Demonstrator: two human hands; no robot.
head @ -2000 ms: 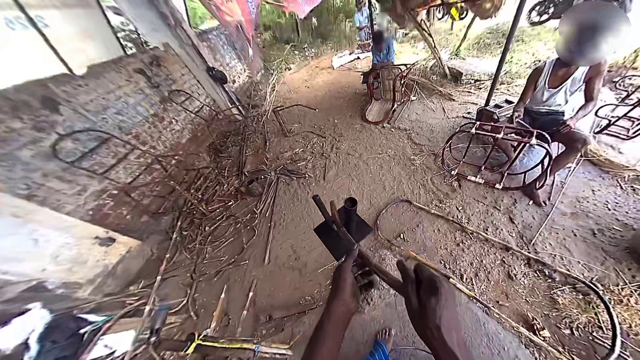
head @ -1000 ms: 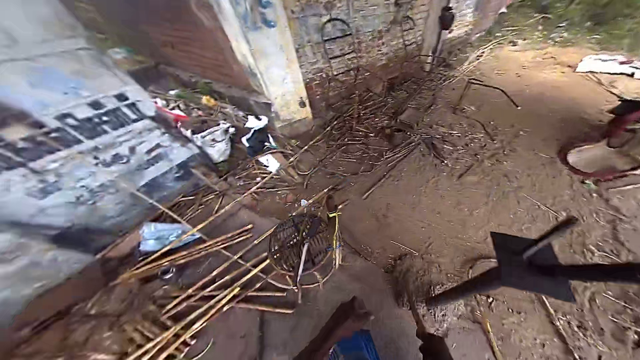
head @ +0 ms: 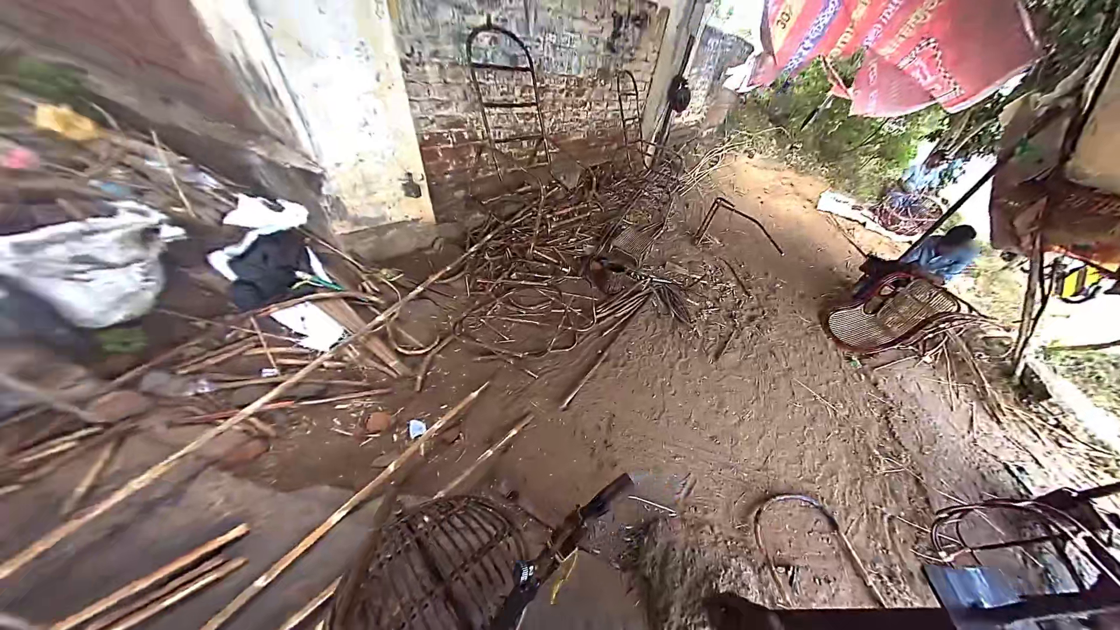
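Note:
Neither of my hands can be made out; the lower edge cuts off the nearest area. At the bottom right, a dark bar [head: 822, 618] runs across a flat metal plate [head: 971, 586]. A curved cane frame [head: 796, 500] lies on the dirt left of the plate, and another bent frame [head: 989, 507] is behind it. At the bottom centre is a round openwork basket-like piece [head: 446, 560], with a dark elongated object [head: 569, 542] at its right side, too blurred to name. Long cane poles [head: 376, 481] cross the ground to the left.
A heap of cane pieces [head: 542, 280] lies before a brick wall [head: 542, 87]. White plastic sacks [head: 87, 262] sit at the left. A seated person [head: 945, 254] is at the back right beside a woven cane chair [head: 892, 315]. Red printed sheeting [head: 910, 52] hangs overhead.
My hands, seen around a stick at the metal plate two seconds ago, are out of view now. The view has swung left, then partly back and up.

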